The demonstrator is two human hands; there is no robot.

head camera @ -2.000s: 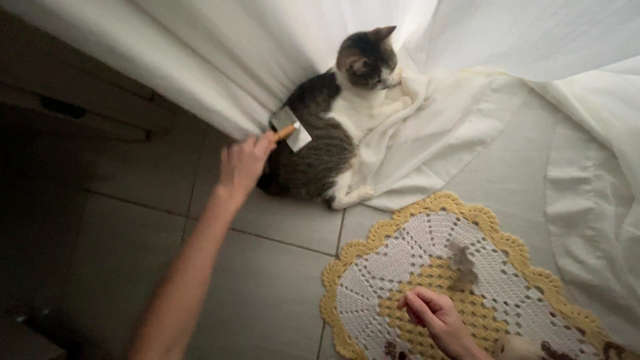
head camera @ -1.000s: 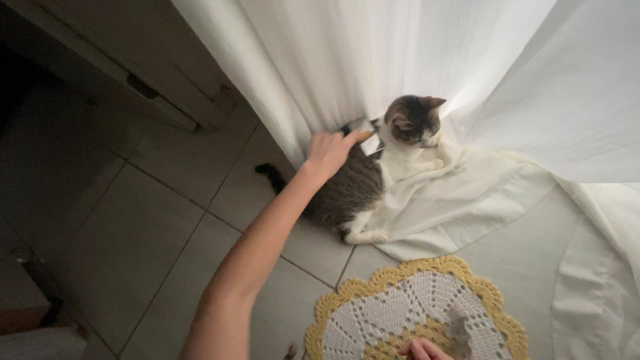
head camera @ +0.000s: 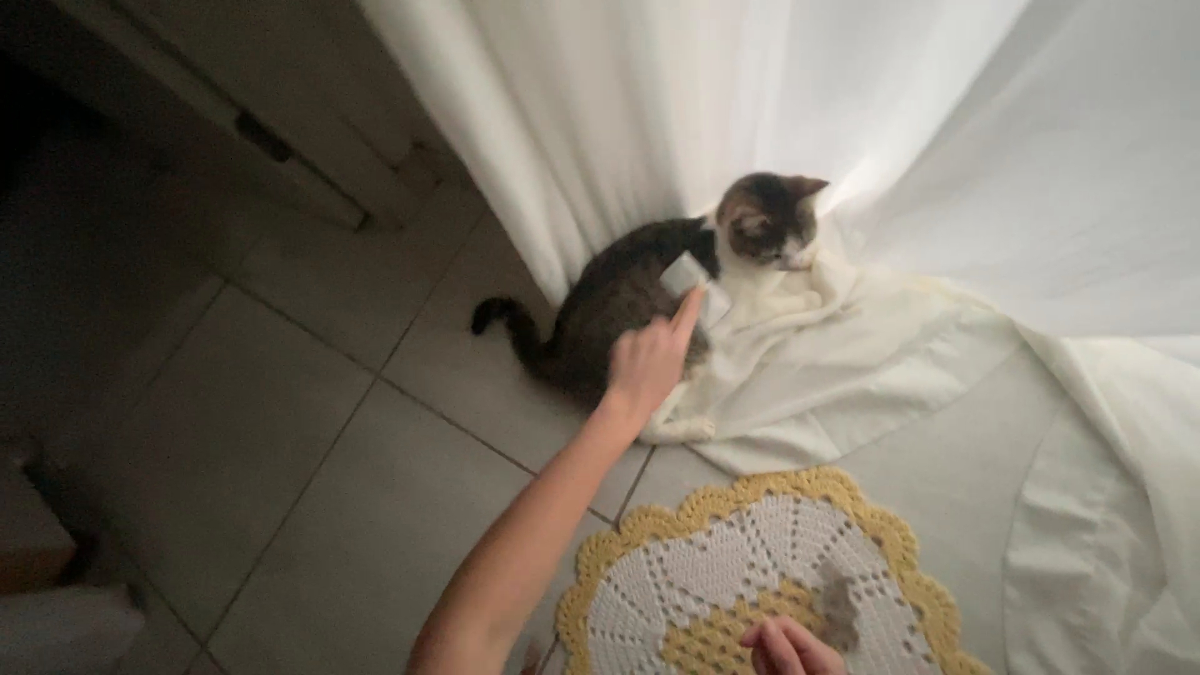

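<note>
A tabby and white cat [head camera: 619, 291] lies on the tiled floor against a white curtain, its head turned right and its dark tail out to the left. My left hand [head camera: 652, 361] grips a pet grooming brush [head camera: 689, 277] with a pale flat head, which rests on the cat's side behind the shoulder; the handle is mostly hidden by my fingers. Low in the view my right hand [head camera: 792, 647] is over the crocheted rug, fingers curled; whether anything is between them cannot be seen. A grey tuft of fur [head camera: 837, 605] lies beside it on the rug.
The yellow-edged crocheted rug [head camera: 722, 525] lies on grey floor tiles [head camera: 422, 506]. Folds of white curtain [head camera: 900, 366] spread over the floor under and right of the cat. A door or cabinet edge [head camera: 309, 178] stands at the upper left, with dim furniture [head camera: 56, 581] at the lower left.
The brush in my left hand was at the cat's back, then up near its neck, and is now on its side. The view has shifted.
</note>
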